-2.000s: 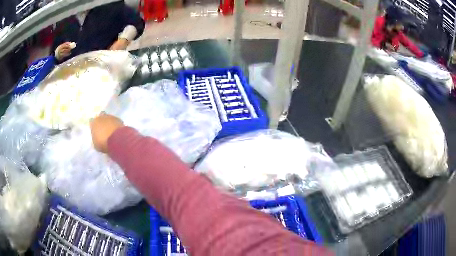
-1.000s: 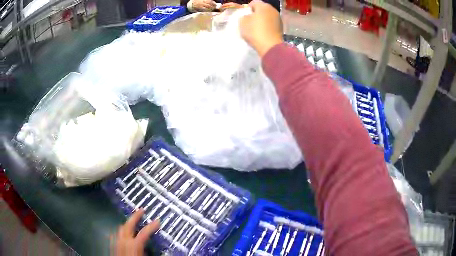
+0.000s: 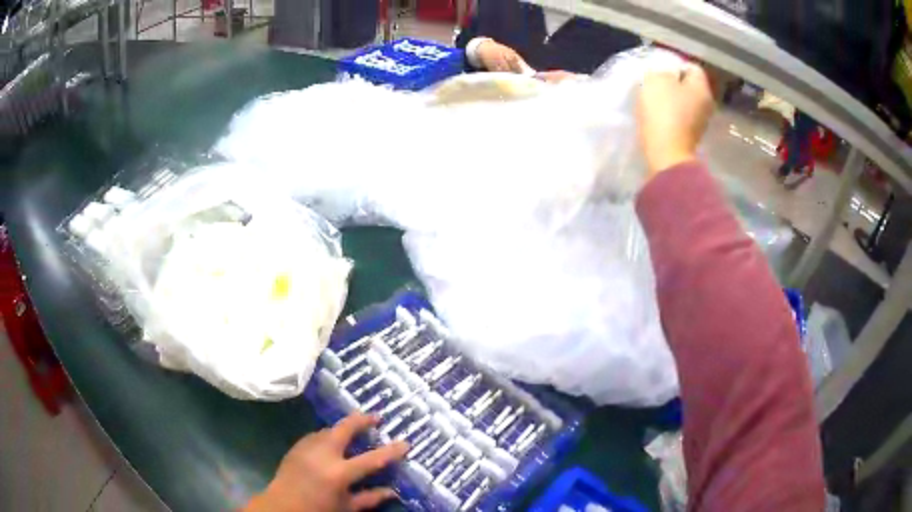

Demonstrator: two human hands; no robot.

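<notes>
My right hand (image 3: pixel 676 108) is closed on the top of the large bag of translucent parts (image 3: pixel 560 300) and holds its gathered plastic up at the upper right. The bag's lower part rests behind the blue tray. My left hand (image 3: pixel 335 470) is at the bottom, fingers apart, its fingertips at the left edge of a blue parts tray (image 3: pixel 570 440). Rows of T-shaped stem sub-assemblies (image 3: pixel 435 370) lie in that tray, under what looks like clear film. I cannot tell whether the left hand grips the tray.
A bag of cream parts (image 3: pixel 235 300) lies at left, with a clear blister tray (image 3: pixel 95 225) of white blocks behind it. Another blue tray (image 3: pixel 400 65) is at the back, beside a person's hands. A second blue tray (image 3: pixel 585 495) shows at the bottom edge. Metal rack legs stand at right.
The view has shifted left. My right hand still holds the bag top, now further right in view. My left hand has come further into view, at the tray's edge.
</notes>
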